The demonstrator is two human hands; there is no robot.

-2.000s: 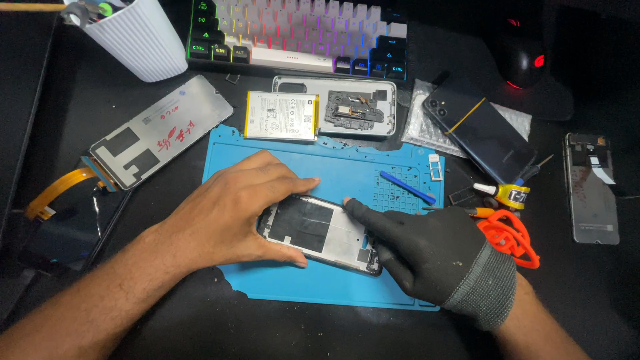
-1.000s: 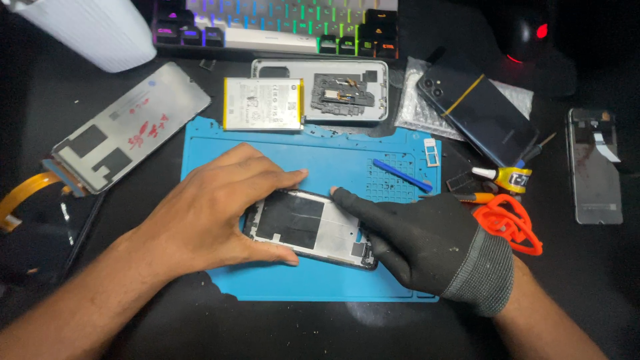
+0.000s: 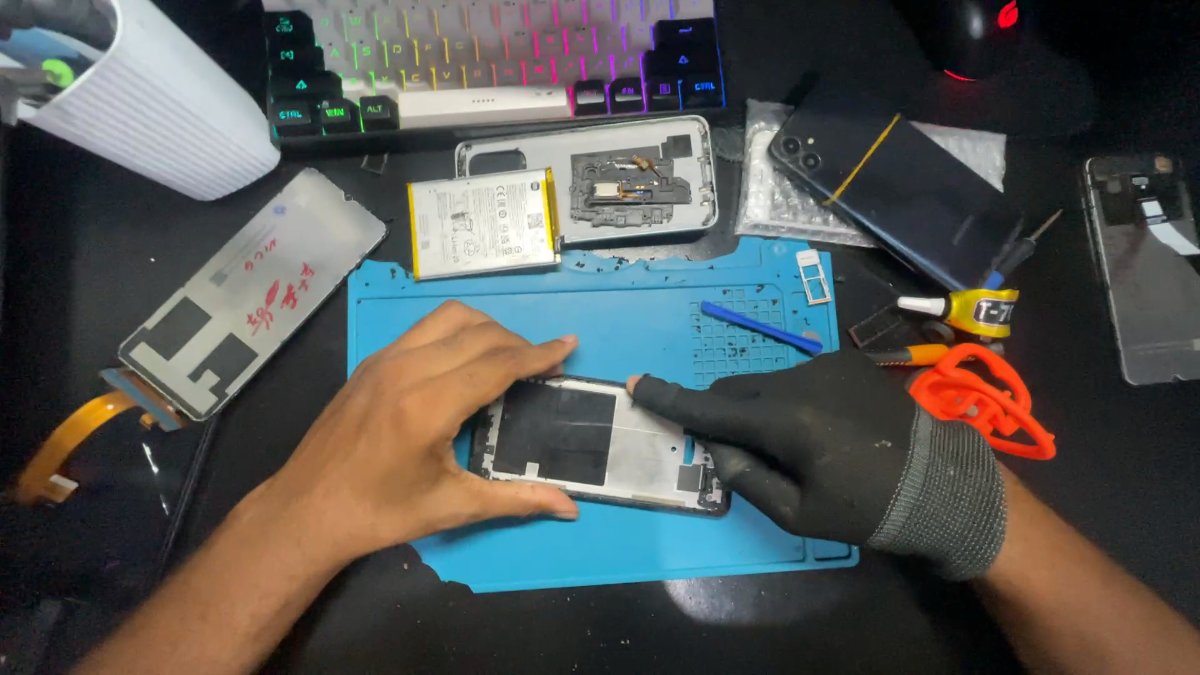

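Note:
A phone's metal mid-frame [image 3: 647, 441] lies on the blue silicone repair mat [image 3: 600, 553], black adhesive pads on its upward face. My left hand [image 3: 422, 422], bare, grips its left part, thumb on the lower edge and fingers over the upper edge. My right hand [image 3: 806, 441], in a black glove with one fingertip bare, holds its right end by the upper edge and corner. A blue plastic spudger [image 3: 761, 327] and a SIM tray [image 3: 814, 277] rest on the mat's upper right. A phone battery [image 3: 483, 223] lies at the mat's top edge, overlapping a silver back cover [image 3: 539, 150].
A display panel [image 3: 305, 234] with an orange flex cable lies left; a ribbed white cup [image 3: 178, 103] and a keyboard [image 3: 487, 103] stand behind. To the right are a dark phone [image 3: 900, 197] on bubble wrap, a glue tube [image 3: 980, 312], orange-handled scissors [image 3: 975, 403] and another phone part [image 3: 1153, 300].
The view has shifted somewhat. Both hands keep hold of the phone frame, and nothing else has plainly moved.

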